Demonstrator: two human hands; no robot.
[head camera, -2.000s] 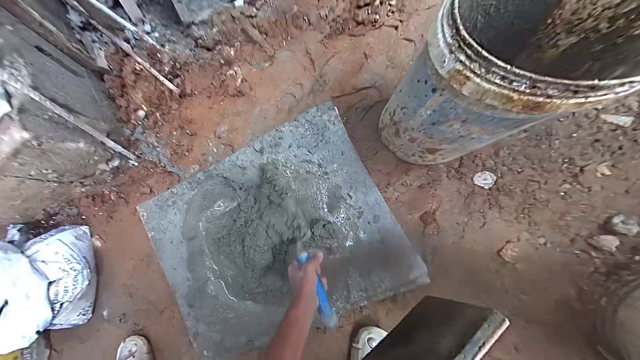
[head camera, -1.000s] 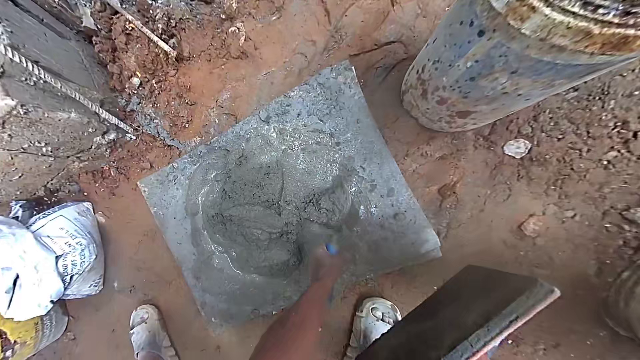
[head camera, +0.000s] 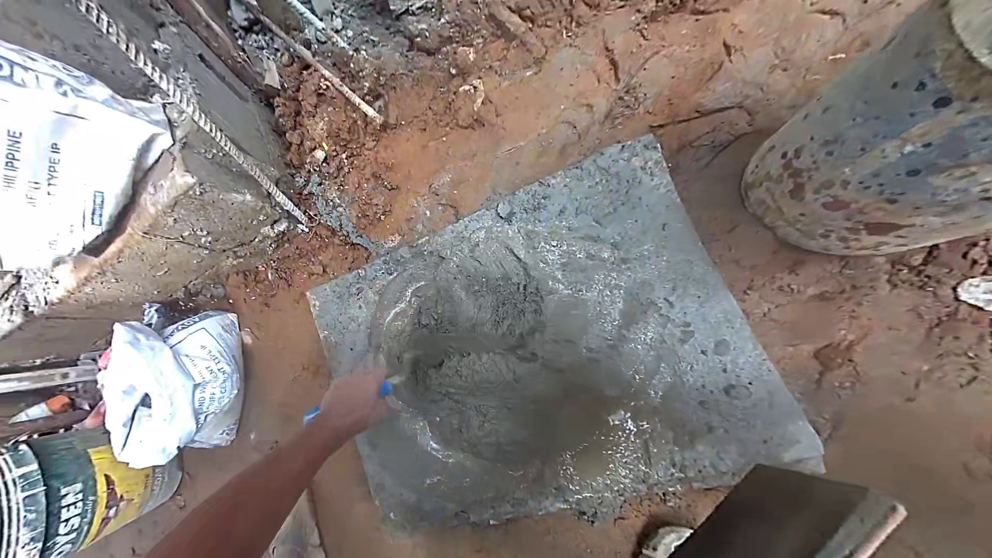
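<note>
My left hand (head camera: 356, 401), on an arm from the lower left, is closed around the blue handle (head camera: 311, 415) of a hand tool, likely a trowel. The handle shows on both sides of the fist, and the working end is blurred over a mound of wet grey mortar (head camera: 480, 298). Under the mortar lies a grey, roughly square board (head camera: 682, 341), with watery patches around the mound. The hand is over the board's left edge. My right hand is out of view.
Cement bags lie at left (head camera: 213, 376) and upper left (head camera: 70, 163), near a paint bucket (head camera: 128, 488). A twisted steel bar (head camera: 209, 128) crosses the concrete. A spattered drum (head camera: 876, 155) stands upper right; a dark slab (head camera: 783, 515) and part of a shoe (head camera: 665, 540) are lower right.
My left hand has moved left from the board's lower middle to its left edge, still holding the blue handle. The mortar mound has changed shape. The view has shifted, bringing in the upper-left bag.
</note>
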